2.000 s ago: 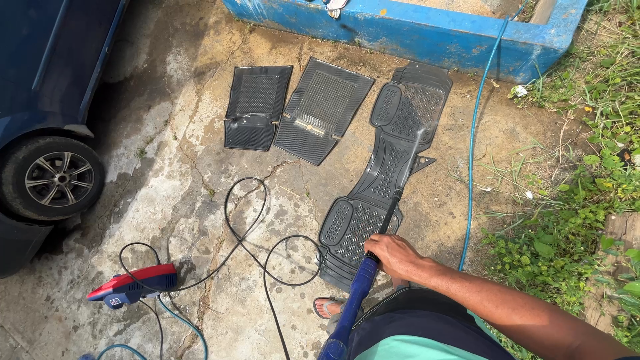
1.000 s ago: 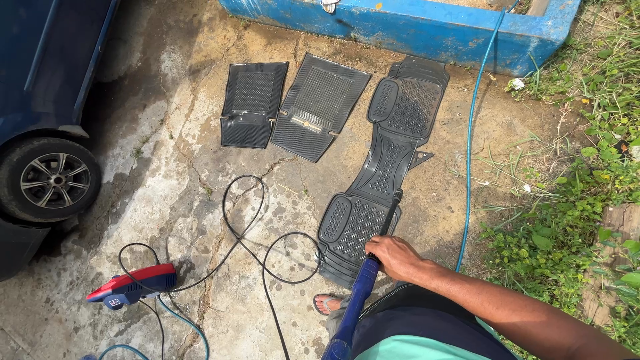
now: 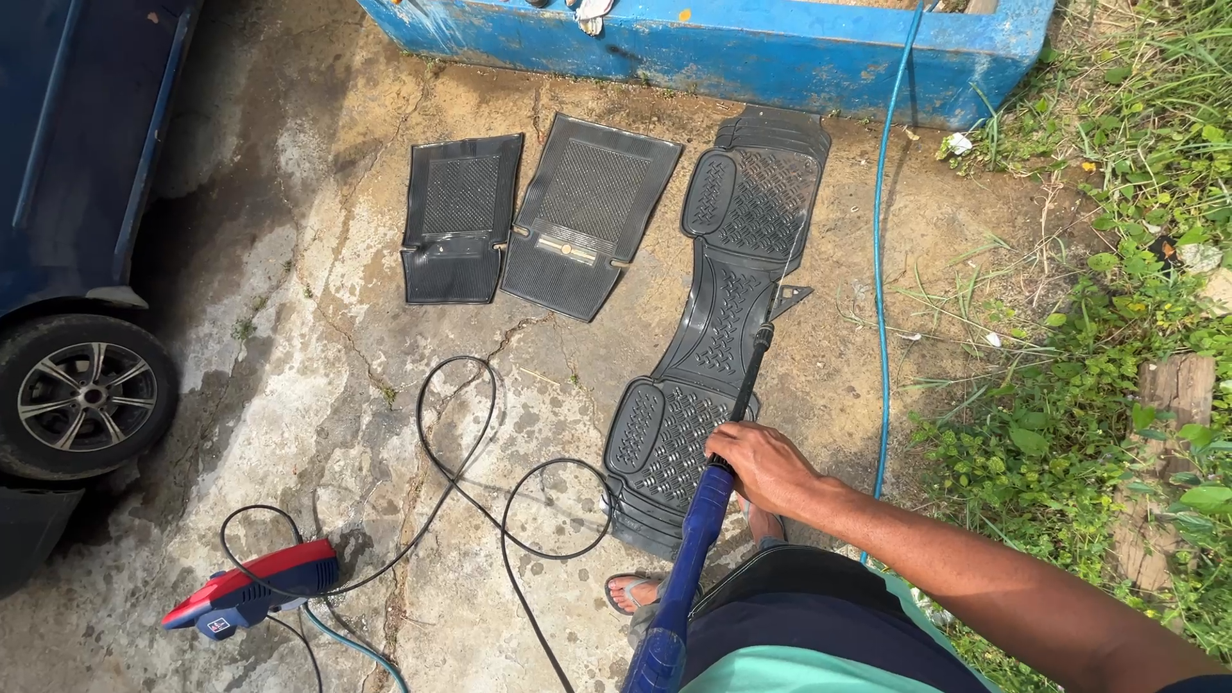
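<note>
My right hand point(image 3: 765, 467) is closed around the front of a blue pressure washer lance point(image 3: 707, 510), at the base of its black nozzle tube. A thin line of water seems to run from the tip toward the upper part of a long black rubber car mat point(image 3: 733, 298) on the concrete. My left hand is not in view; the rear of the lance leaves the frame at the bottom. Two smaller black rubber mats, one on the left point(image 3: 462, 217) and a larger one point(image 3: 592, 212), lie side by side left of the long mat.
A red and blue pressure washer point(image 3: 255, 587) lies at lower left, with a black hose point(image 3: 452, 472) looping across the concrete. A light blue hose point(image 3: 879, 289) runs right of the mats. A car wheel point(image 3: 87, 397) stands at left, a blue trough point(image 3: 712, 48) at top, weeds at right.
The lance tip has moved slightly up along the long mat, and the right hand still grips the lance. The mats have not moved.
</note>
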